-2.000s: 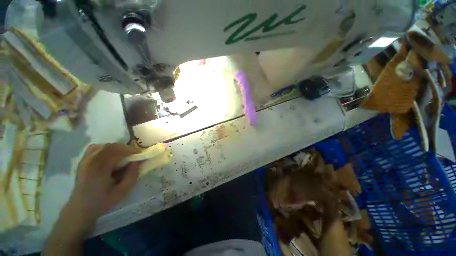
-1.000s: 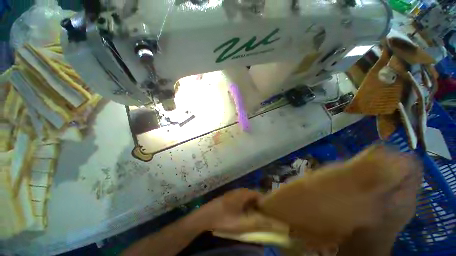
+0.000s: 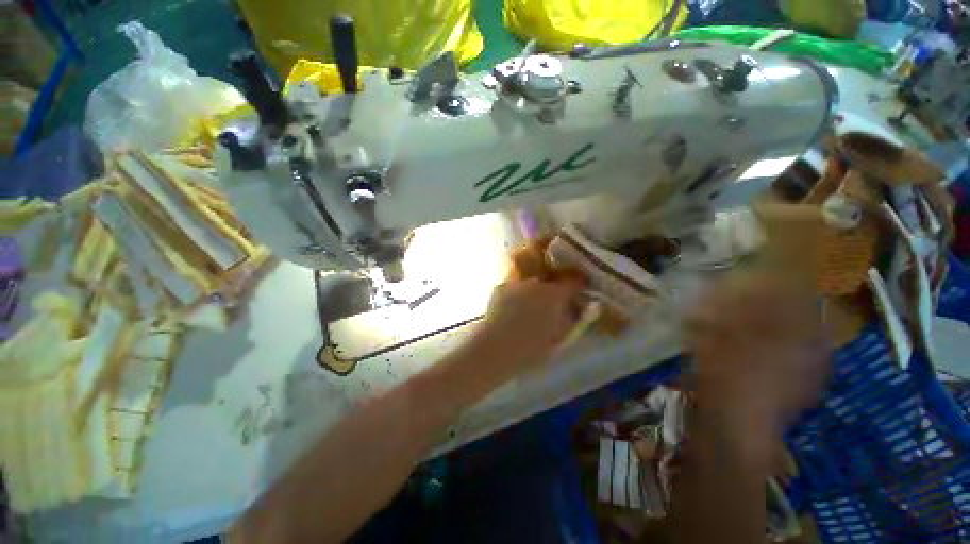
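Observation:
My left hand [image 3: 537, 311] is over the right part of the machine bed, closed on brown-orange strips [image 3: 608, 264] with white faces. A small pale yellow end, perhaps a yellow strip [image 3: 583, 322], shows by its fingers. My right hand [image 3: 757, 329] is strongly blurred, right of the left hand and above the blue basket; a tan blur lies at its upper side, and its grip cannot be made out. The purple strip [image 3: 527, 223] shows only in part behind the left hand. The presser foot [image 3: 391, 289] is lit, with no fabric visible under it.
The white sewing machine head [image 3: 479, 149] spans the middle. Finished strips [image 3: 176, 228] and yellow strips [image 3: 53, 414] lie at left. The blue basket [image 3: 872, 425] at lower right holds brown pieces. Brown pieces [image 3: 851, 250] hang at right. A clear bag [image 3: 154, 96] and yellow bags [image 3: 372, 32] stand behind.
The view has shifted back, showing more behind the machine. My left hand has moved from the table's front edge onto the bed at right. The large brown piece seen low in front is no longer there.

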